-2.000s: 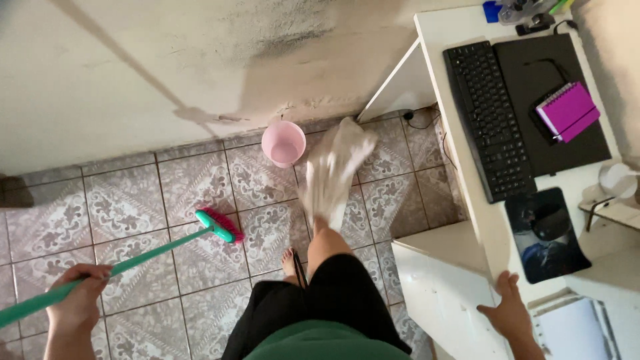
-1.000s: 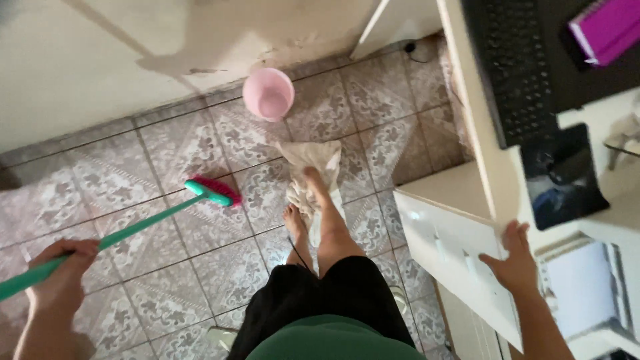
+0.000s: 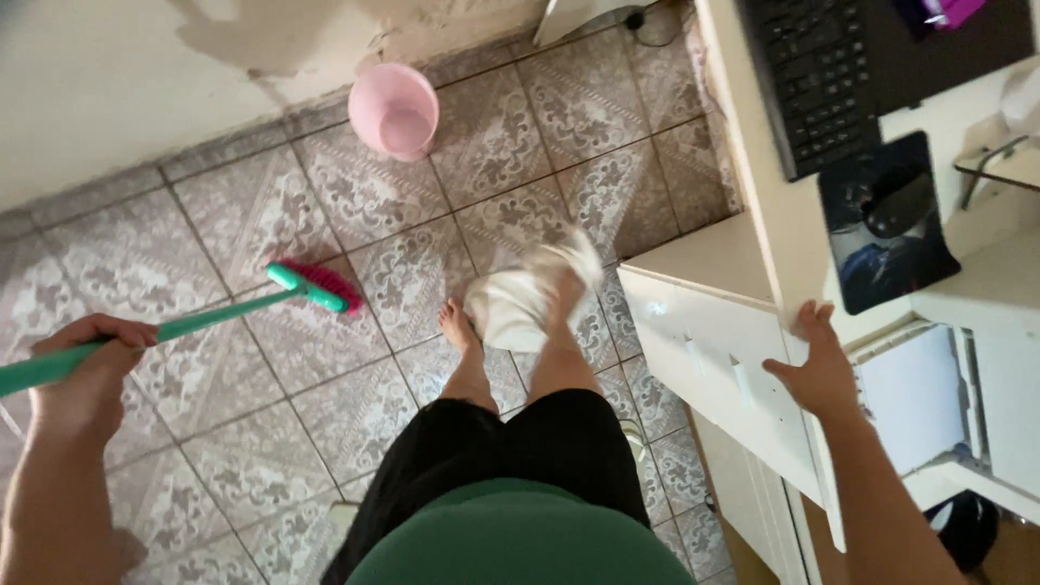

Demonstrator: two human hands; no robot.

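Note:
My left hand [image 3: 91, 370] is closed around the green handle of a broom [image 3: 219, 315], whose green head with pink bristles [image 3: 329, 288] rests on the tiled floor. Against the edge of the white desk [image 3: 780, 268] lies my right hand [image 3: 816, 366], fingers spread, holding nothing. A whitish cloth [image 3: 512, 309] is on the floor at my bare feet; my right foot is on or under part of it, and that part is blurred. The other foot [image 3: 459, 325] stands just left of the cloth.
A pink plastic bucket [image 3: 394, 111] stands by the wall [image 3: 122, 89]. On the desk are a black keyboard [image 3: 816, 81], a mouse [image 3: 896, 203] on a dark mouse pad [image 3: 869, 260] and a purple notebook [image 3: 952, 11]. White drawers [image 3: 715, 349] stand below it. A pale sandal [image 3: 632, 439] lies behind my leg.
The cloth has moved from beside the bucket and wall back toward my body, and is now bunched around my right foot. Both hands keep their holds on the broom and the desk edge.

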